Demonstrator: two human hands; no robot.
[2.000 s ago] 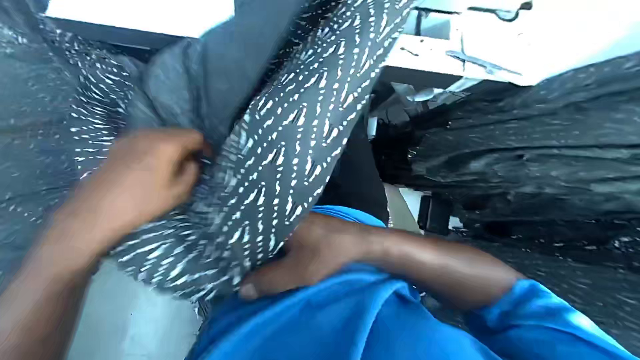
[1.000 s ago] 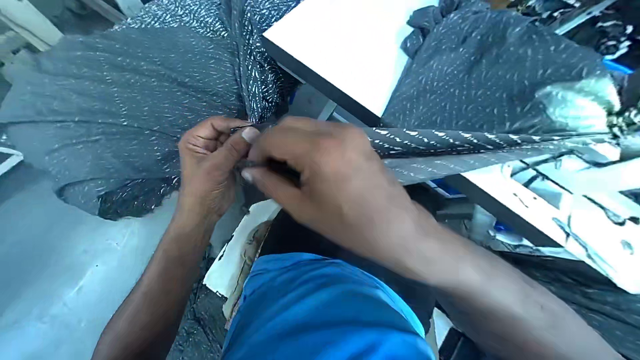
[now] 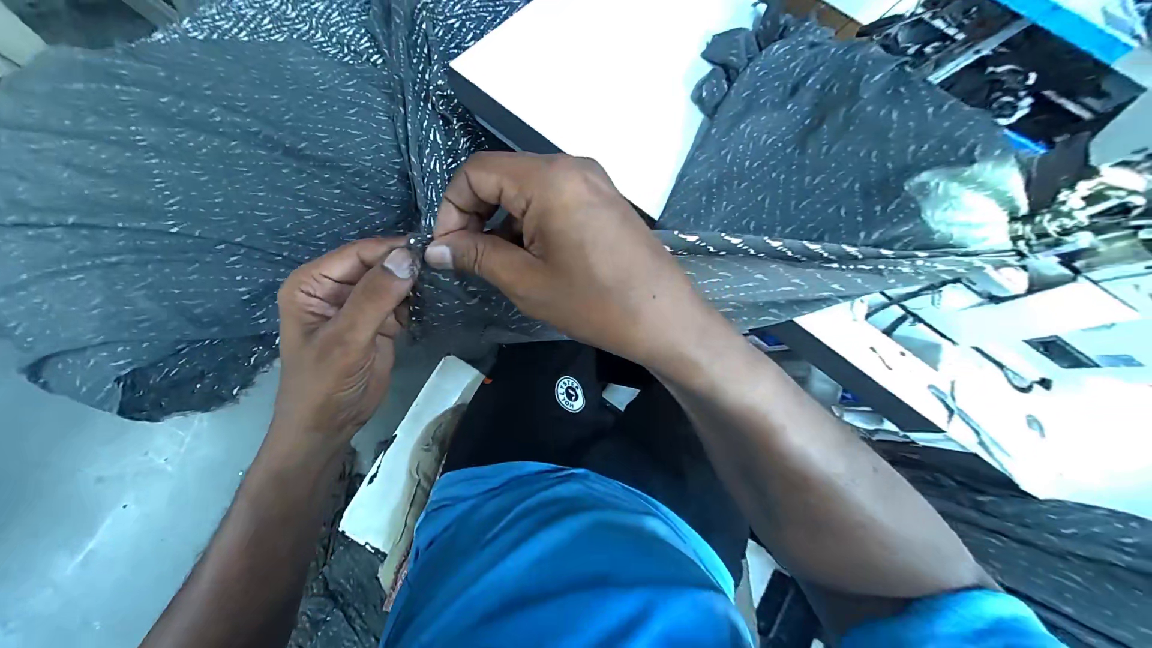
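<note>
A dark grey fabric with small white dashes (image 3: 198, 180) spreads over the left of the view and hangs down to the floor. My left hand (image 3: 346, 319) pinches its gathered edge between thumb and forefinger. Close beside it, my right hand (image 3: 540, 238) pinches the same edge, thumb tip almost against the left thumb. From behind my right wrist a folded strip of the patterned fabric (image 3: 810, 270) stretches to the right, toward metal machine parts (image 3: 1098, 202). The exact edge or seam between my fingertips is too small to make out.
A white tabletop (image 3: 612, 72) with a dark edge lies just beyond my hands. More patterned fabric (image 3: 837, 135) is heaped at its right. A second white table (image 3: 1062, 360) stands at the right, with dark fabric (image 3: 1071, 558) below it. A pale padded seat edge (image 3: 409, 459) shows beside my legs.
Two seconds ago my hands were apart on bunched fabric; one second ago they had come together at its edge, where they remain. The view has shifted strongly since the first frame.
</note>
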